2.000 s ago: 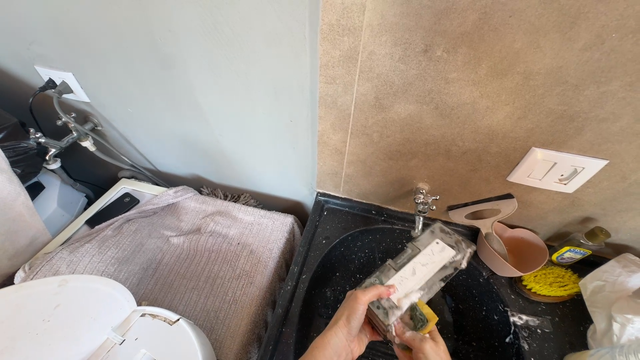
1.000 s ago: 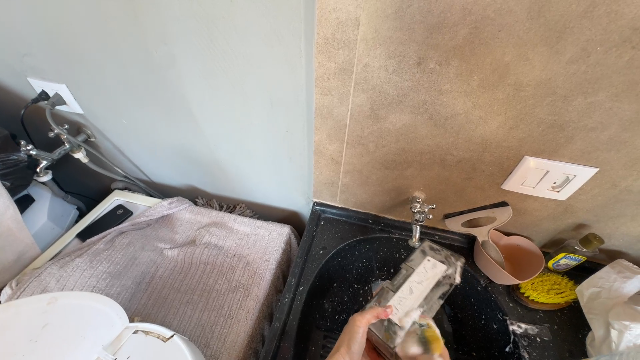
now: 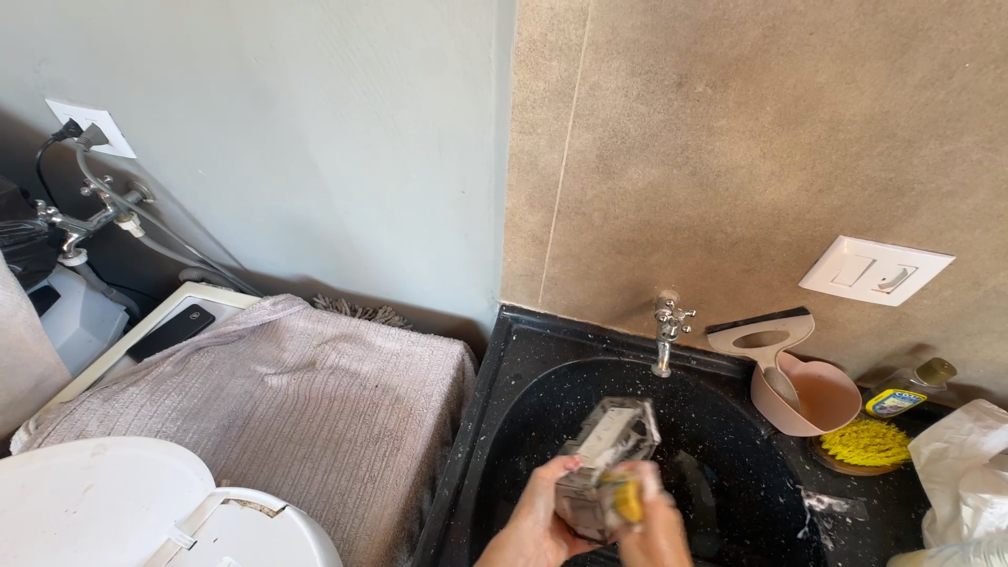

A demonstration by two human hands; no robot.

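Over the black speckled sink basin [image 3: 709, 472], my left hand [image 3: 535, 512] grips a clear, smoky plastic container [image 3: 618, 433] with a pale strip along it. The container is tilted, its far end toward the tap. My right hand [image 3: 654, 520], blurred, holds a yellow sponge [image 3: 626, 496] against the near right side of the container. Behind them a chrome tap [image 3: 668, 331] is fixed to the wall; I cannot see water running from it.
Right of the tap stand a pink holder [image 3: 811, 402] with a squeegee [image 3: 768, 335], a yellow bristled brush [image 3: 866, 442], a bottle [image 3: 906, 390] and a white plastic bag [image 3: 965, 472]. Left are a towel-covered appliance [image 3: 315, 402], a phone [image 3: 172, 331] and a white lidded bin [image 3: 94, 504].
My hands and the container have shifted slightly left relative to the tap. The sponge has moved along the container's near part, and the container's tilt has changed.
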